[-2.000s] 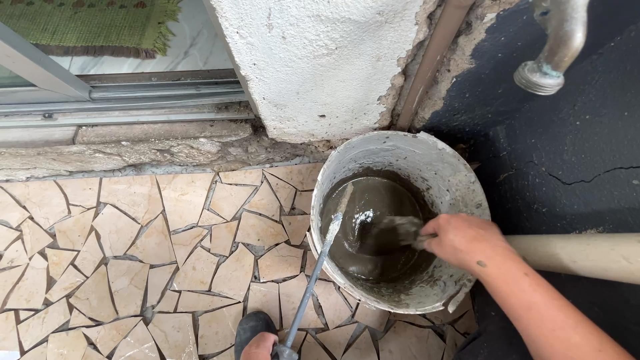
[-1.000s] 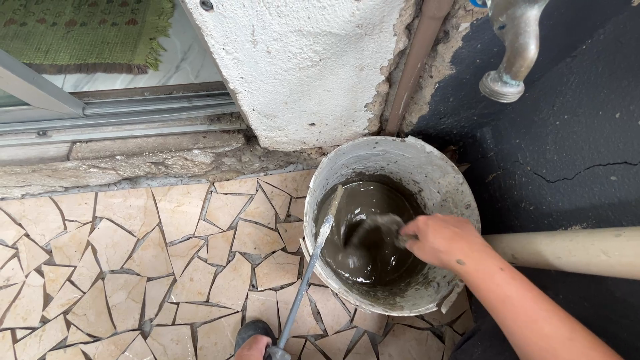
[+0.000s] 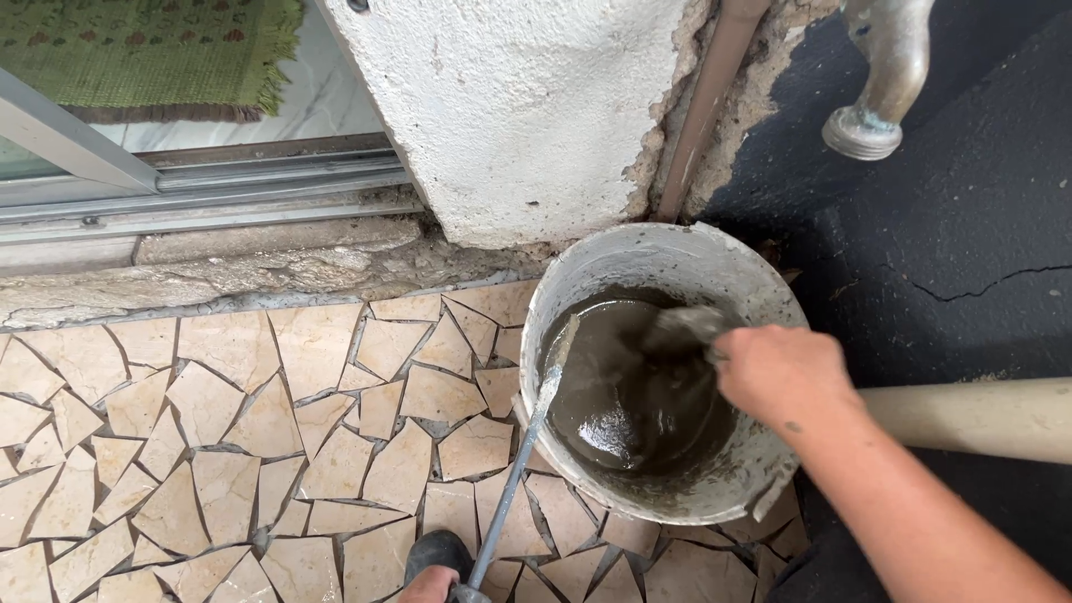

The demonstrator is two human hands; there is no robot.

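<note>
A round, worn white plastic bucket [image 3: 670,243] stands on the mosaic paving with wet gray mortar [image 3: 611,402] inside. My right hand [image 3: 779,368] is closed on the handle end of a mortar-coated trowel [image 3: 691,325], whose blurred blade is in the mortar; its exact shape is hard to tell. At the bottom edge, my left hand [image 3: 431,584] is partly cut off, beside the dark handle of a long thin metal rod tool [image 3: 511,481]. The rod leans across the bucket's left rim, and its mortar-smeared flat tip lies over the mix. The left hand's fingers are mostly out of view.
A metal tap [image 3: 888,84] juts out above right. Behind the bucket are a white wall [image 3: 536,109] and a brown pipe [image 3: 708,109]. A pale pipe [image 3: 971,414] runs right. Upper left are a sliding-door track [image 3: 276,180] and green rug [image 3: 159,54]. A dark shoe [image 3: 437,553] is below.
My right hand and the trowel have kept moving within the bucket, the blade shifting about in the mortar. The rod tool still leans over the left rim.
</note>
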